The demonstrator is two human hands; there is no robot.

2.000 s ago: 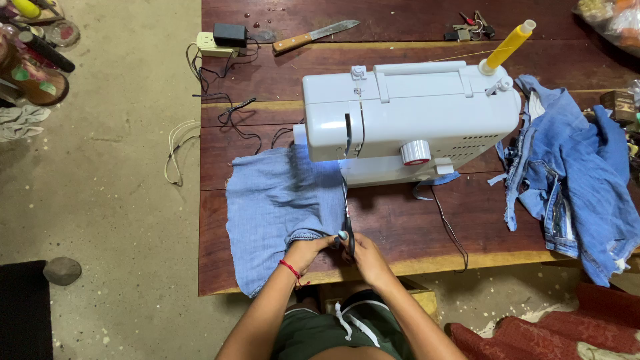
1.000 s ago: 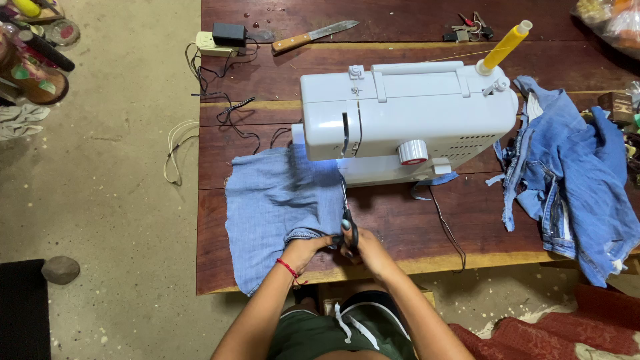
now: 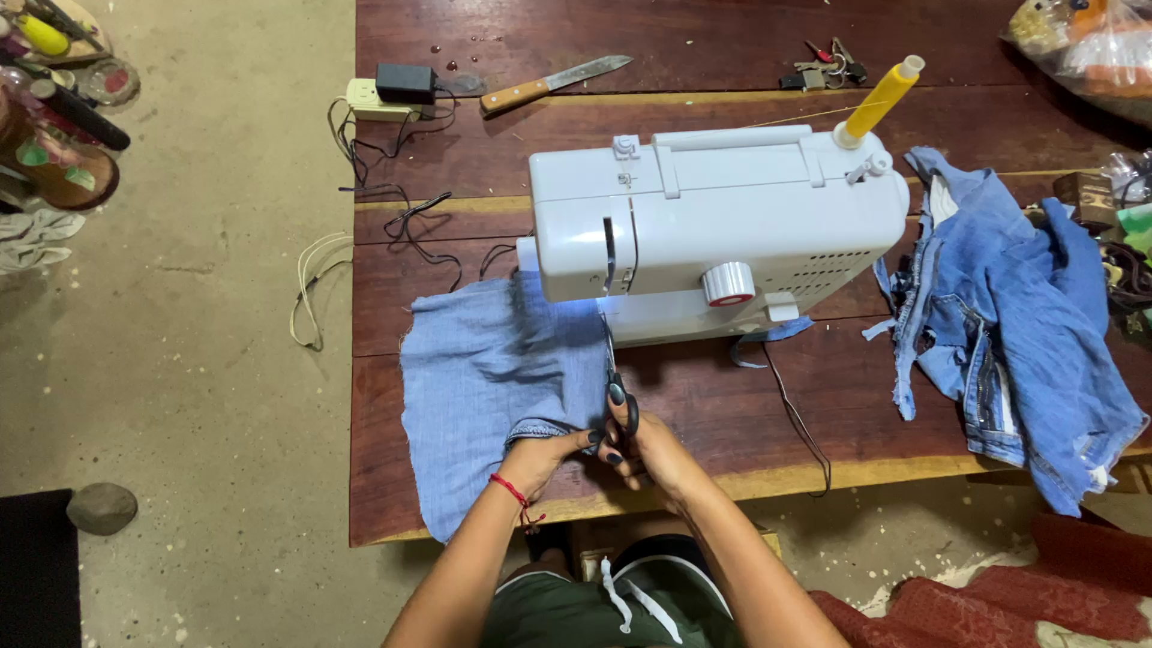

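A piece of light blue denim (image 3: 477, 369) lies at the table's left front corner, its upper edge under the needle end of a white sewing machine (image 3: 720, 216). My left hand (image 3: 540, 459) grips the denim's lower right part, by a folded seam. Beside it, my right hand (image 3: 648, 454) holds black-handled scissors (image 3: 615, 373), whose blades point up along the fabric's right edge toward the lit needle area. The needle and presser foot are mostly hidden by the machine head. A yellow thread spool (image 3: 877, 103) stands on the machine's right end.
A wood-handled knife (image 3: 553, 85), keys (image 3: 828, 67) and a black adapter (image 3: 405, 83) with cords lie toward the back of the wooden table (image 3: 864, 441). More torn denim (image 3: 1017, 315) hangs over the right front edge. A thin denim scrap (image 3: 778, 340) lies by the machine base.
My hands remain at the denim's right edge with the scissors in the right one. That hand's fingers and the scissor handles have shifted slightly.
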